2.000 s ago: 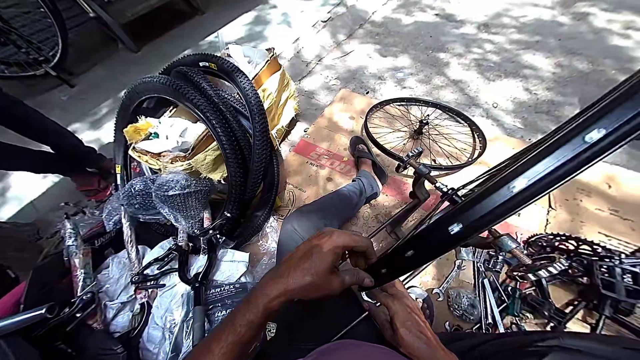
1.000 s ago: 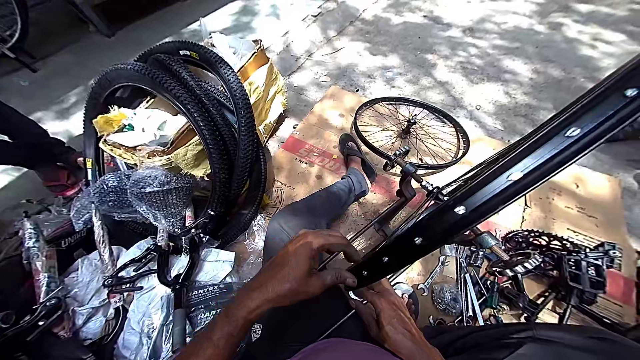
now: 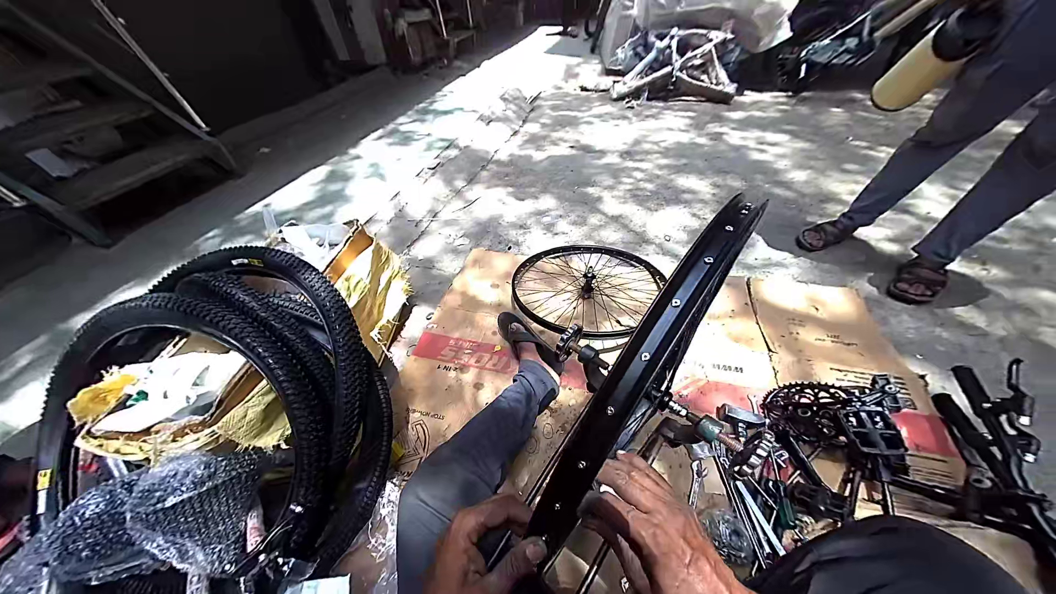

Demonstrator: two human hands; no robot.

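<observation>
A black bicycle rim (image 3: pixel 610 410) with spokes and a hub stands upright before me, its near end low between my hands. My left hand (image 3: pixel 487 544) grips the near part of the rim, thumb on its inner channel, where spoke nipples show. My right hand (image 3: pixel 656 524) is at the rim's right side by the spokes, its fingers bent; whether it grips a spoke or anything else cannot be told. Beyond the rim, a second spoked wheel (image 3: pixel 588 285) lies flat on printed cardboard (image 3: pixel 470 330), near my sandalled foot (image 3: pixel 532 346).
Knobby tyres (image 3: pixel 330 330) stand at left around a sack (image 3: pixel 371 289), with bubble-wrapped parts (image 3: pixel 190 503) in front. Tools (image 3: pixel 755 503), a crankset (image 3: pixel 804 408) and handlebars (image 3: pixel 986 429) lie at right. A person (image 3: pixel 973 157) stands at upper right, and wrapped frames (image 3: pixel 681 62) lie farther back.
The view has tilted up and turned, bringing the standing person into sight. The rim now points more steeply away from me. My left hand remains at its near end.
</observation>
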